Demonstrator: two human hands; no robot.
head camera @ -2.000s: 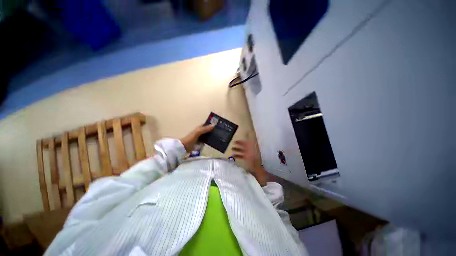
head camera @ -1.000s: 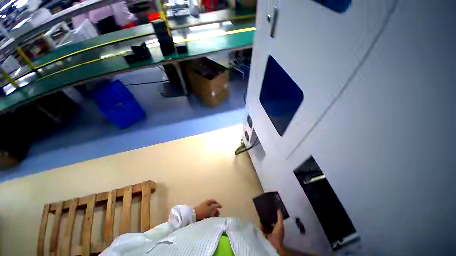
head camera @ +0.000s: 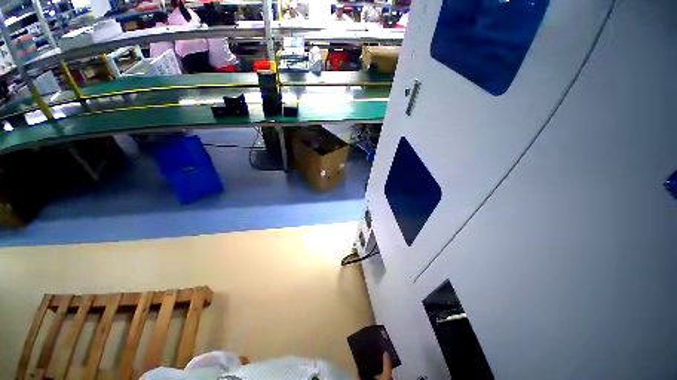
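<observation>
A black retail box (head camera: 370,349) shows at the bottom edge, right of centre, beside the pale machine cabinet. My right hand (head camera: 385,369) holds it. Only a finger and a little more of that hand show, and the rest is cut off by the picture's edge. My left hand is almost wholly out of the picture. Only a small patch of skin shows past the white sleeve (head camera: 211,362) at the bottom. The cabinet's dark discharge opening (head camera: 462,344) lies right of the box.
The pale machine cabinet (head camera: 534,223) fills the right side. A wooden pallet (head camera: 109,300) lies on the floor at lower left. Beyond are a blue bag-like object (head camera: 187,169), a brown carton (head camera: 321,159) and a green conveyor (head camera: 174,122) bearing black boxes. People stand behind it.
The view has tilted up, so more of the conveyor shows and my body has sunk to the bottom edge. The black box has passed from my left hand to my right hand. My left hand has nearly left view.
</observation>
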